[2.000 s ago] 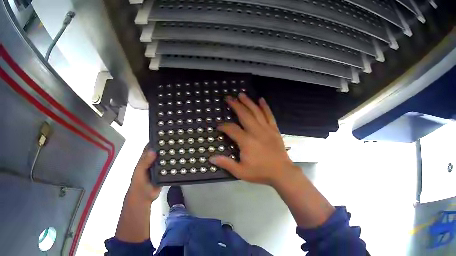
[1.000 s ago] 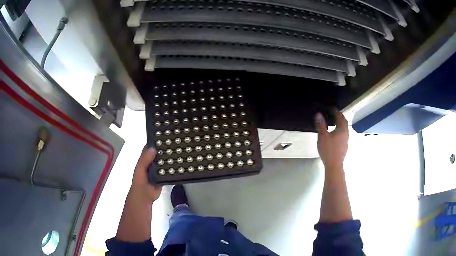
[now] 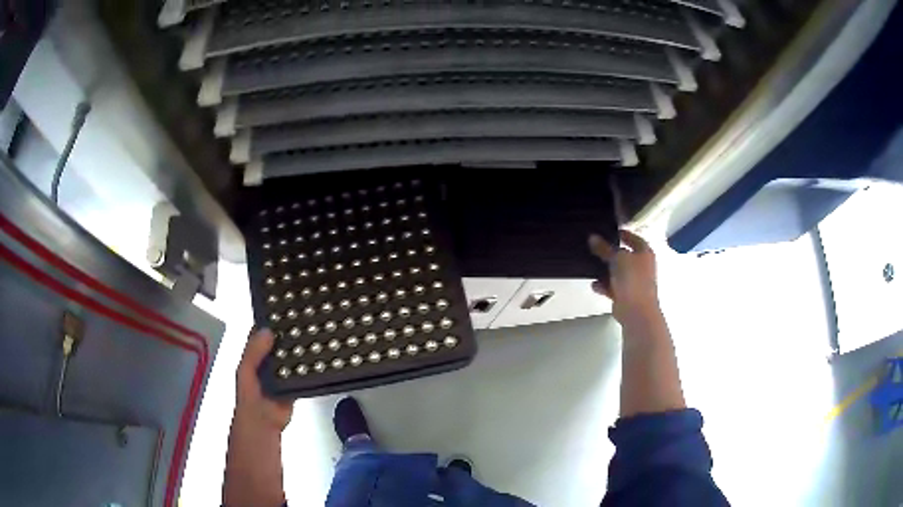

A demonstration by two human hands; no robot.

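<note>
A black square tray [image 3: 356,287] with a grid of shiny silver round parts [image 3: 366,342] sticks out from under the lowest shelf; a second tray edge seems to show below it. My left hand [image 3: 259,371] grips its near left corner, with the thumb at the edge and the fingers hidden beneath. My right hand [image 3: 626,272] grips the near right side of a dark black tray or stack [image 3: 535,223], which lies to the right of the loaded tray. Its top is too dark to show any parts.
Grey perforated shelves [image 3: 446,99] curve above the trays. The thick grey door with double red seal lines [image 3: 109,322] stands at left. White cabinet doors with black latches [image 3: 554,300] are below. A blue panel [image 3: 782,198] is at right. The wearer's shoe [image 3: 350,420] shows on the floor.
My right hand has left the loaded tray's top and moved right to the dark tray's side. My left hand stays on the loaded tray's corner. The shelves and trays sit further left in view.
</note>
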